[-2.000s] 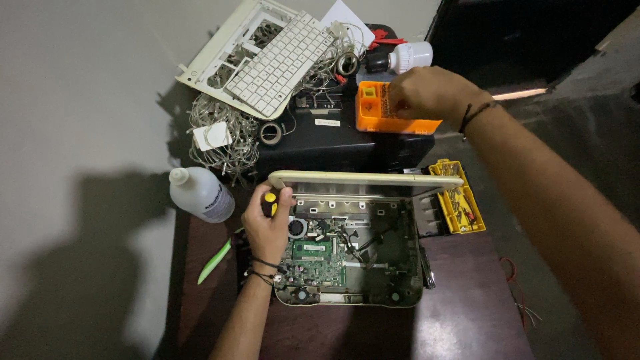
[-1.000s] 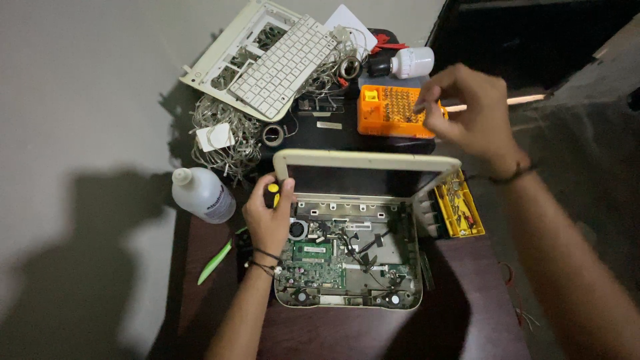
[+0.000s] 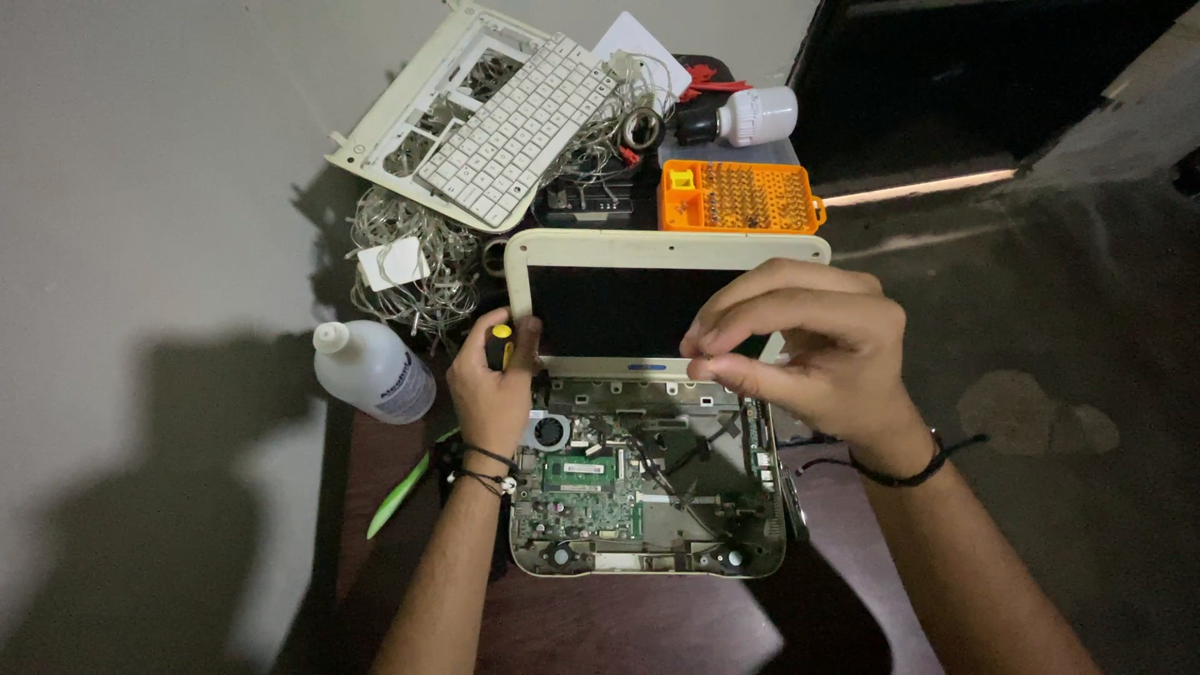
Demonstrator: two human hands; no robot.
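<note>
An opened small laptop with its base exposed (image 3: 647, 478) lies on the dark table, showing a green circuit board (image 3: 581, 469) and a fan (image 3: 547, 430). Its screen (image 3: 609, 309) stands raised in a cream bezel. My left hand (image 3: 494, 375) grips the lower left side of the bezel and also holds a yellow and black screwdriver handle (image 3: 501, 347). In front of the screen's right part is my right hand (image 3: 806, 347), its thumb and fingertips pinched on something tiny, too small to identify.
Behind the screen sits an orange bit case (image 3: 741, 197). A white keyboard (image 3: 516, 131) rests on a cream laptop frame (image 3: 375, 112) above tangled clear cables (image 3: 412, 281). An alcohol bottle (image 3: 375, 370) and a green tool (image 3: 398, 497) are at left; a white bulb (image 3: 757, 116) lies at back.
My right hand has moved from the orange bit case down and toward me, in front of the screen. The screen has tilted further back, showing more of its face. My left hand still holds it.
</note>
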